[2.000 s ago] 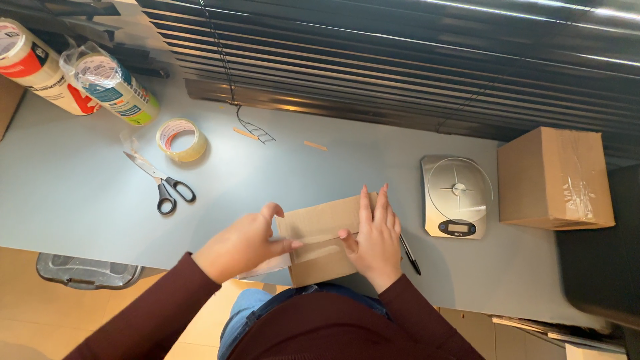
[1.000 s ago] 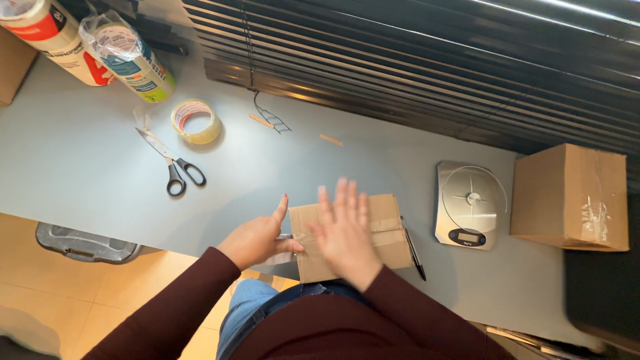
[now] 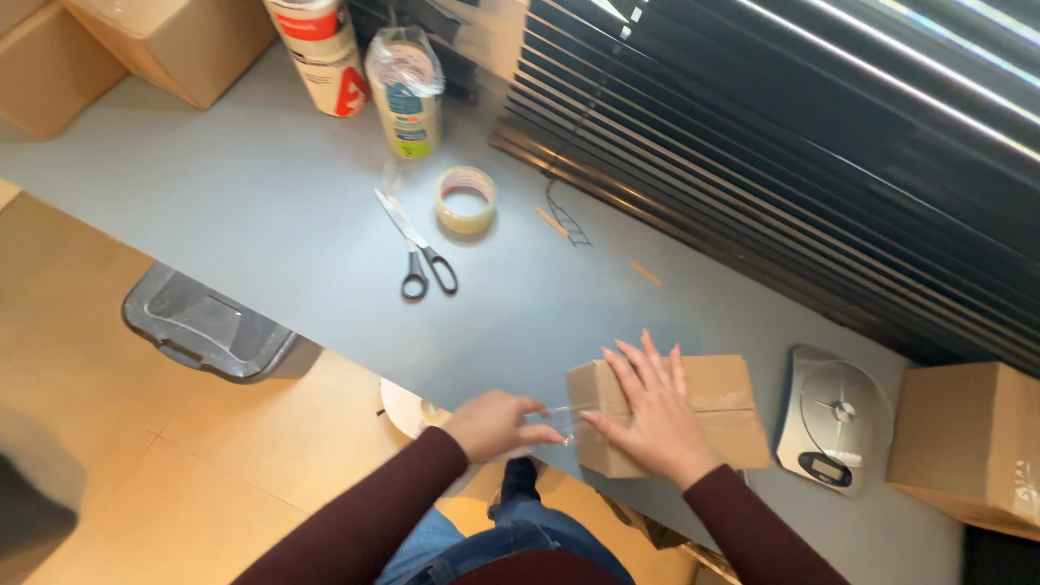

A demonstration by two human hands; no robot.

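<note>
A small cardboard box [image 3: 723, 394] lies near the table's front edge, a seam running along its top. My right hand [image 3: 654, 406] rests flat on the box with its fingers spread. At the box's left side my left hand [image 3: 500, 426] pinches a strip of clear packing tape [image 3: 552, 418] that reaches to the box; this hand is slightly blurred. Up and to the left are a roll of clear tape [image 3: 443, 213] and scissors with black handles [image 3: 418, 248], their blades slightly apart.
A digital kitchen scale [image 3: 837, 418] stands right of the box, beside a larger cardboard box [image 3: 942, 439]. Wrapped tape rolls [image 3: 410, 101] and a printed cylinder [image 3: 321, 61] stand at the back, near more cartons [image 3: 179, 49]. Below the table's edge is a lidded grey bin [image 3: 215, 321].
My left hand has drawn away from the box's left side, with clear tape now stretched between them. My right hand has shifted toward the box's left part. The view has turned and moved left.
</note>
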